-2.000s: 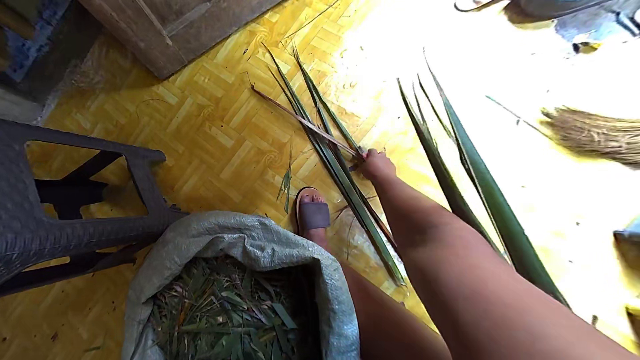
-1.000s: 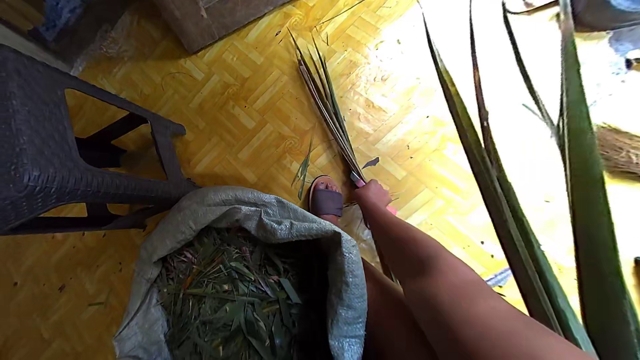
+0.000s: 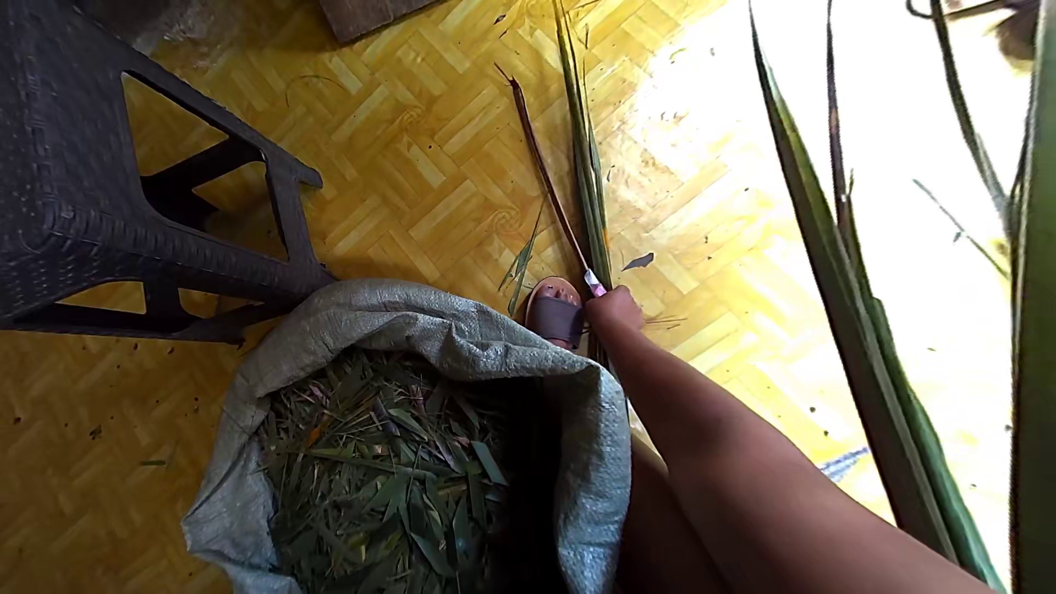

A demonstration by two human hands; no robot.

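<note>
My right hand [image 3: 616, 308], on an arm from the lower right, is closed around a small white-and-pink object [image 3: 593, 283], whose kind I cannot tell. A thin brown leaf strip [image 3: 546, 177] runs up and left from that object's tip; whether they are joined is unclear. Long green leaf strips [image 3: 587, 181] pass beside and behind the hand. Large long green leaves [image 3: 833, 289] rise at the right, much nearer the camera; what supports them is hidden. My left hand is out of view. A woven plastic sack [image 3: 598, 462], its mouth open, contains cut leaf pieces [image 3: 396, 470].
A dark plastic stool [image 3: 107, 231] stands at the left, against the sack's upper edge. My sandaled foot [image 3: 555, 312] is just left of the hand. Leaf scraps [image 3: 521, 260] lie on the yellow patterned floor [image 3: 429, 157]. A wooden panel's corner [image 3: 363, 16] shows at the top.
The large leaves at the right have come up closer to the camera. The strips near my right hand, bunched one second ago, now lie apart, with the brown one angled left. The view has moved closer.
</note>
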